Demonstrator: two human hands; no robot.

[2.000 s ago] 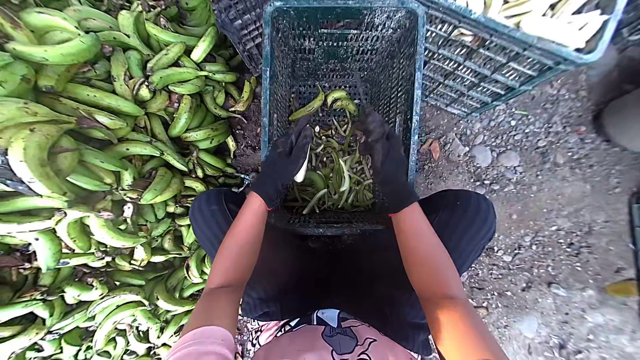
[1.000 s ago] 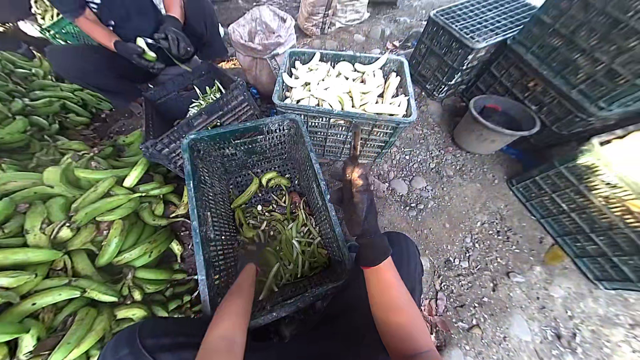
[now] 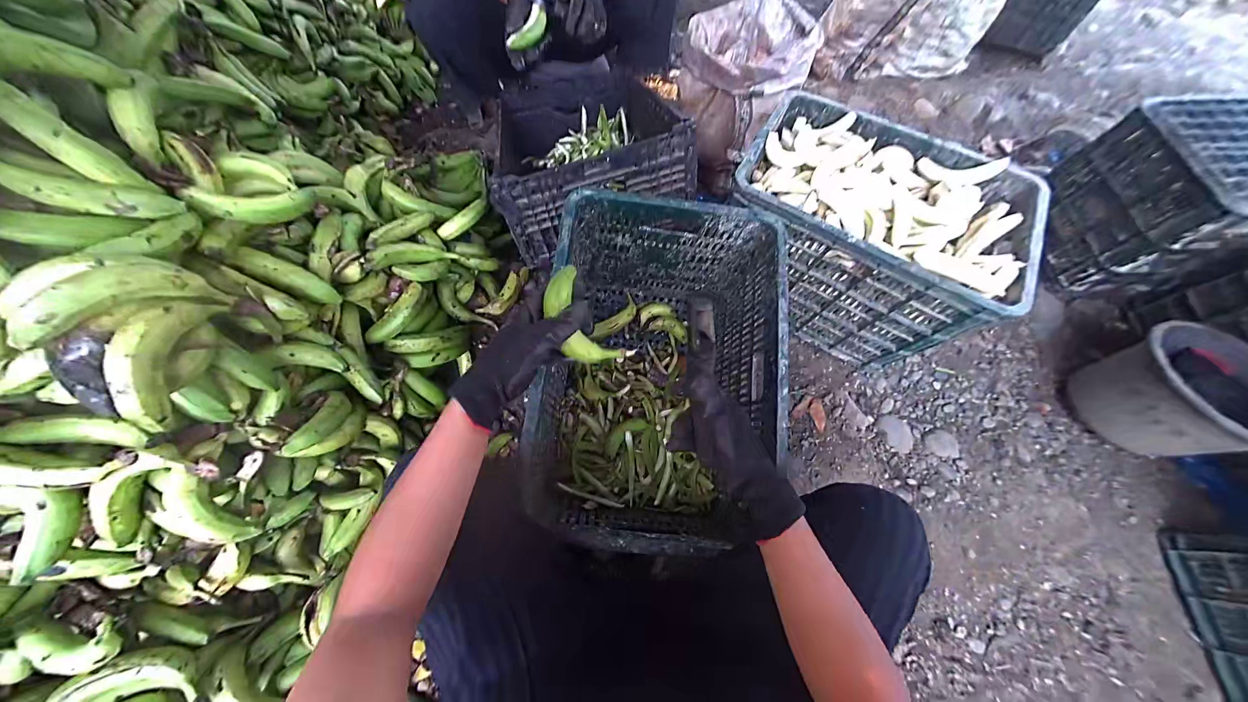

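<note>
My left hand [image 3: 531, 356], in a black glove, grips a green plantain [image 3: 590, 349] above the left side of a dark green plastic crate [image 3: 783, 292]. Strips of green peel [image 3: 634, 458] and a few curved green pieces lie in the bottom of that crate. Over its right side is my right hand [image 3: 726, 434], also gloved in black. A dark, narrow shape [image 3: 700, 327] extends up from the right hand; whether it is a tool or the gloved fingers is unclear. The crate stands between my knees.
Green plantains [image 3: 234, 292] are heaped at the left. Beyond my crate stand a black crate [image 3: 595, 180] with peels and a crate of peeled plantains [image 3: 1038, 234]. A co-worker's gloved hand [image 3: 582, 19] shows at the top. A bucket [image 3: 1111, 400] and stacked crates [image 3: 1131, 195] are right.
One second ago my right hand was beside the crate of peeled plantains; now it is over my crate. The left hand, low over the peels then, now holds a green plantain at the crate's left side.
</note>
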